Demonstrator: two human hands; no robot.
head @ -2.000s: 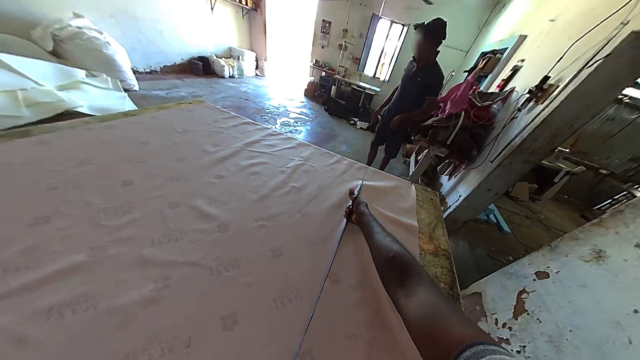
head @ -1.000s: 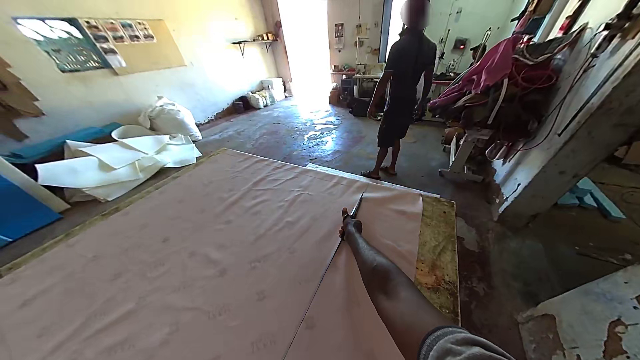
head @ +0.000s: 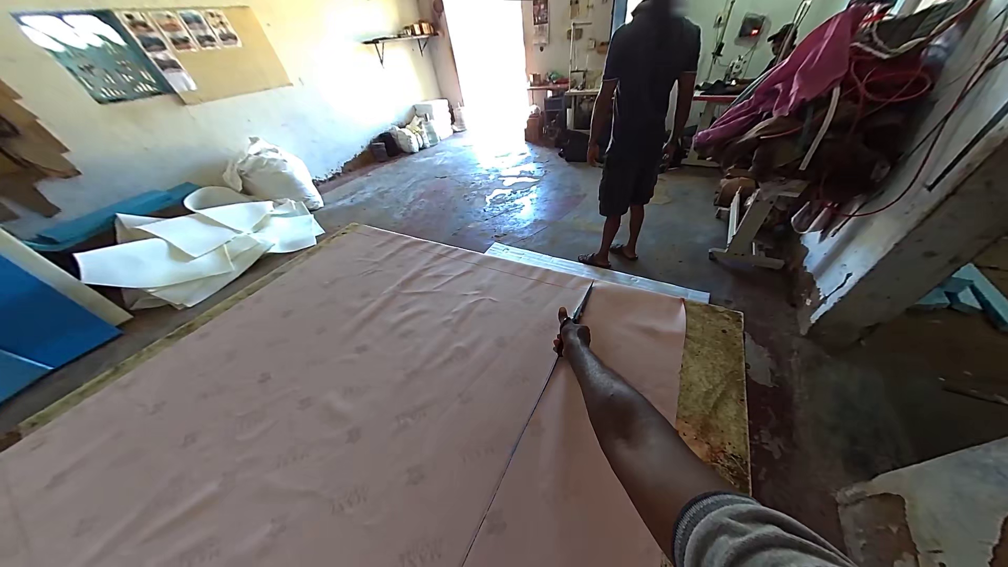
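Observation:
My right hand [head: 572,335] grips a pair of scissors [head: 583,304], whose blades point toward the far edge of a large sheet of pink fabric or sheeting [head: 339,378]. Faint printed marks and wrinkles cover the sheet. Behind the hand a long, thin cut line runs back toward the near edge, and the blade tips lie close to the far edge. Beneath the sheet is a worn worktable [head: 713,378], its board showing along the right side. My left hand is out of view.
A person [head: 642,118] stands on the floor beyond the table, facing away. White sheets [head: 189,244] and a white sack [head: 276,173] lie at left. A metal strip [head: 598,272] runs along the table's far edge. Piled pink and dark material [head: 819,94] is at right, beside a concrete pillar [head: 906,220].
My right hand has moved along the sheet toward its far edge with the scissors. The person beyond the table has turned away. The view has swung left.

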